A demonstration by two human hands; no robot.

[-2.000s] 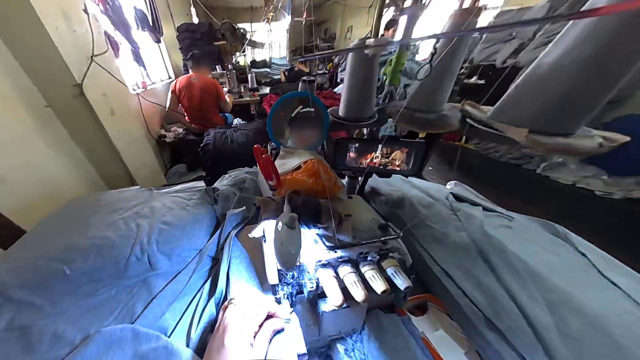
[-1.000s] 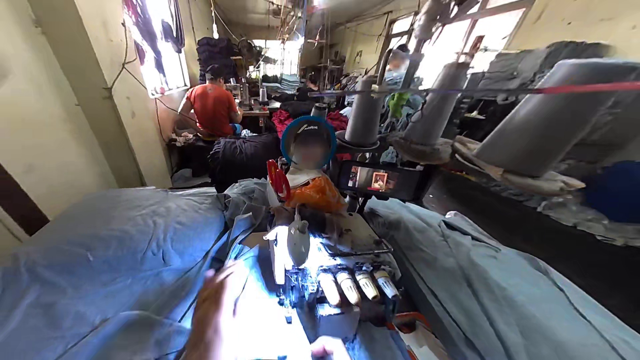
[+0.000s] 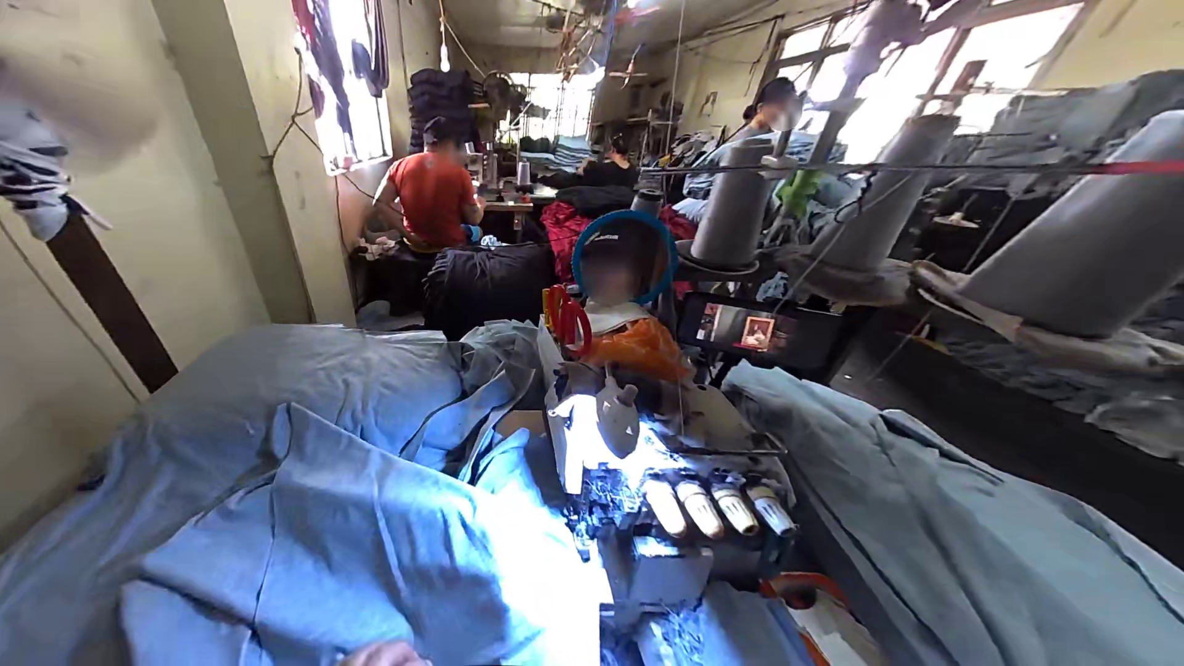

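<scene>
Part of my left hand [image 3: 384, 654] shows at the bottom edge, touching or beside light blue fabric [image 3: 324, 555]; its fingers are mostly out of frame, so its grip cannot be told. My right hand is not in view. The fabric lies folded left of an overlock sewing machine [image 3: 618, 416], whose lamp brightly lights the needle area. Several white tension dials [image 3: 698, 509] line its front. Red-handled scissors [image 3: 567, 319] stand upright behind the machine head, near orange material [image 3: 638, 347].
Grey thread cones [image 3: 733, 208] stand behind and to the right. A phone [image 3: 758, 333] with a lit screen sits behind the machine. More blue fabric [image 3: 934, 499] lies at right. A person in red [image 3: 430, 199] sits farther back; others are beyond. A blue ring [image 3: 668, 259] stands behind the scissors.
Both hands were by the machine's front a second ago; now only a bit of one shows at the bottom edge. Blue fabric now lies spread and folded at the lower left.
</scene>
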